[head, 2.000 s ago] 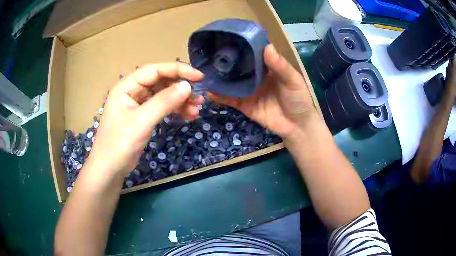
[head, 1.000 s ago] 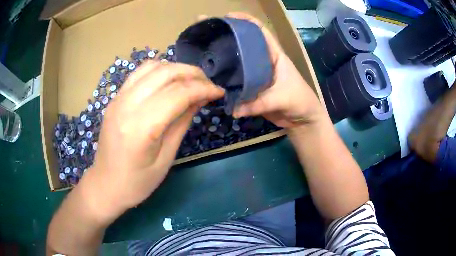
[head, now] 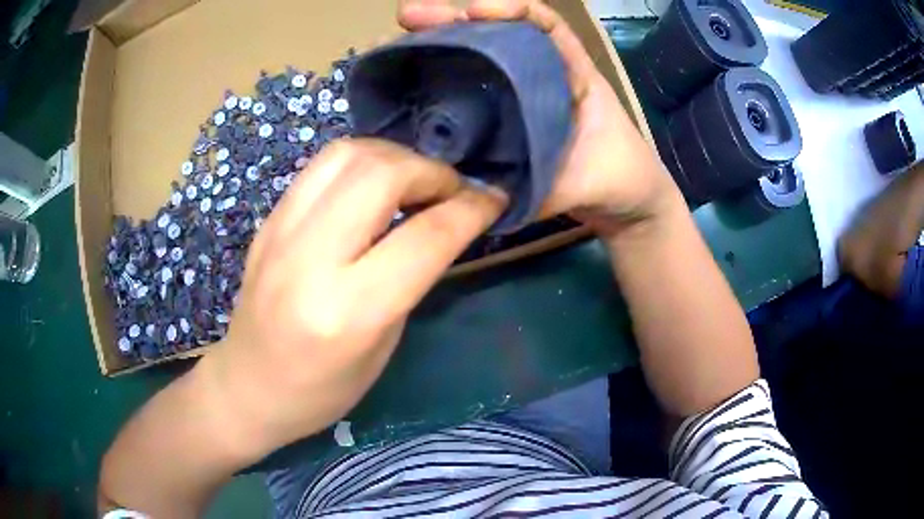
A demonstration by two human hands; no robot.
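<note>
A dark grey cup-shaped housing is held over the box, its open side facing me and to the left, a round central post showing inside. My right hand is wrapped around its right and far sides. My left hand has its thumb and fingertips pinched together inside the near rim. A small pale bit shows between them, seemingly a small insert, mostly hidden by the fingers. Many small inserts with pale round ends lie in a pile.
The pile is in a low cardboard box on the green bench. Stacked housings stand to its right. Beyond are a white sheet, a dark ring-like part and another person's arm. A clear jar is at left.
The housing has moved a little up and nearer. My left fingertips have moved right, from the housing's lower left edge to inside its near rim. More of the pile shows at left.
</note>
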